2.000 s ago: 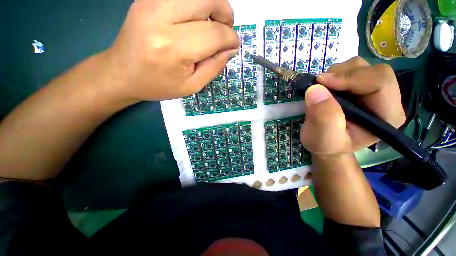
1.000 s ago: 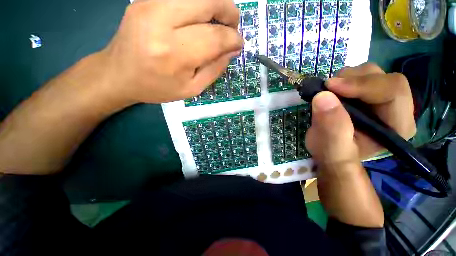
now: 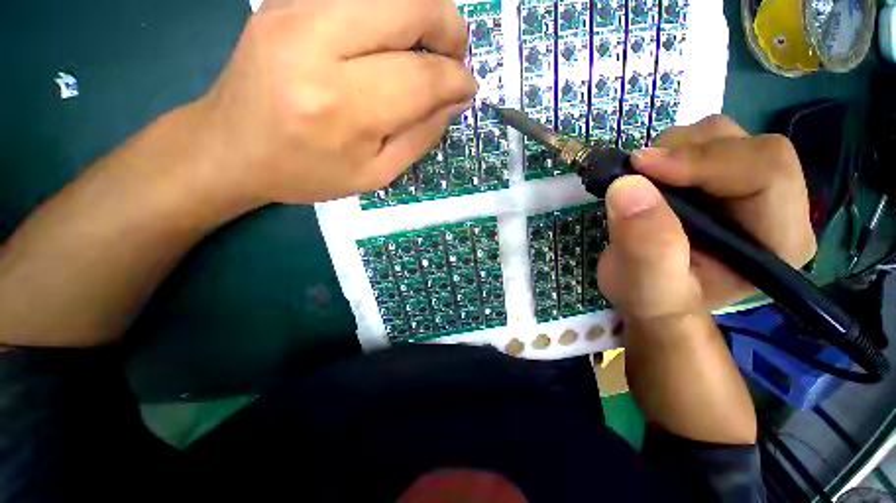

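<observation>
A white tray point(image 3: 427, 213) holds four blocks of green circuit boards point(image 3: 437, 280). My right hand point(image 3: 702, 211) grips a black soldering iron point(image 3: 732, 246) like a pen. Its bare metal tip points up and left, at the right edge of the upper-left block. My left hand point(image 3: 344, 103) is over the upper-left block, thumb and forefinger pinched just left of the iron tip. Solder wire between these fingers is too thin to make out. The left hand hides part of that block, and the right hand covers part of the lower-right block.
A dark green mat point(image 3: 98, 196) lies under the tray, with a small white-blue scrap point(image 3: 67, 84) at left. A yellow round pot point(image 3: 781, 37) stands at top right. Dark cables and equipment are at right. A blue plastic object point(image 3: 786, 363) is below right.
Over the last two seconds the tray and pot have shifted up in view. Since one second ago, the iron tip has moved very slightly left. Both hands keep their holds.
</observation>
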